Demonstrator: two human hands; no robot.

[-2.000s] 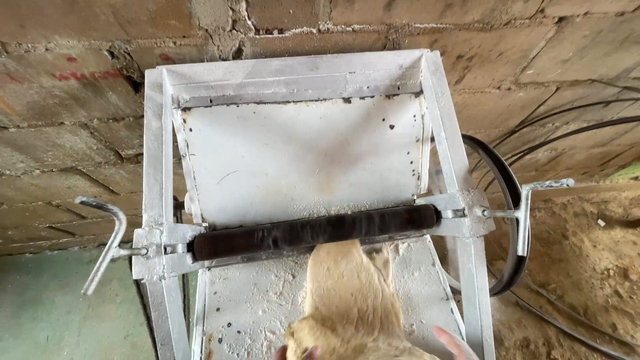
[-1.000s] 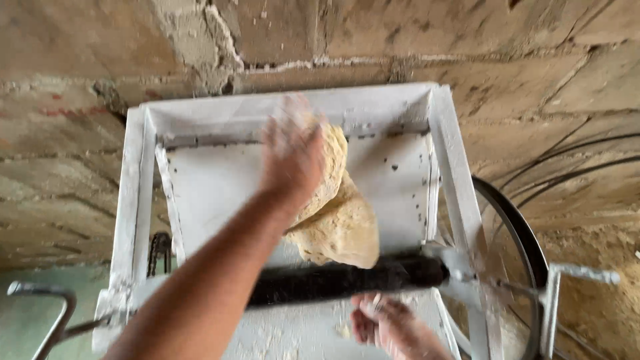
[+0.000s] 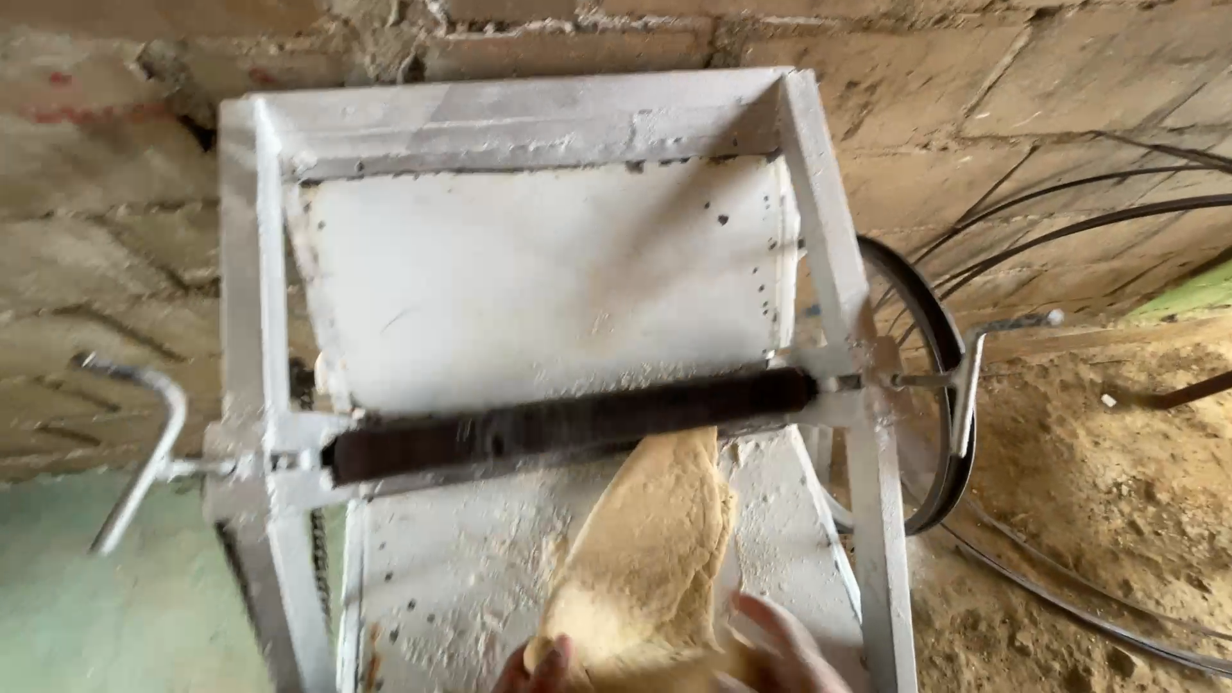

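Observation:
A slab of pale dough [image 3: 645, 549] comes out below the dark roller [image 3: 577, 423] of a white-painted metal dough sheeter and lies on its lower tray [image 3: 462, 568]. At the bottom edge my left hand [image 3: 539, 669] has its fingertips on the dough's left edge. My right hand [image 3: 784, 645], blurred and partly cut off, is at the dough's lower right side. The upper tray [image 3: 539, 279] slopes down to the roller and shows a dusting of flour near it.
Bent crank handles stick out at the left [image 3: 159, 462] and right [image 3: 972, 385] of the frame. A black-rimmed wheel [image 3: 953, 385] stands beside the right post, with dark cables [image 3: 1068, 212] along the brick wall [image 3: 1107, 87]. Dirt ground [image 3: 1078, 539] lies at the right.
The dough was on the upper tray behind the roller with my left hand on it a second ago; now it hangs out in front of the roller. Both hands are at the bottom edge.

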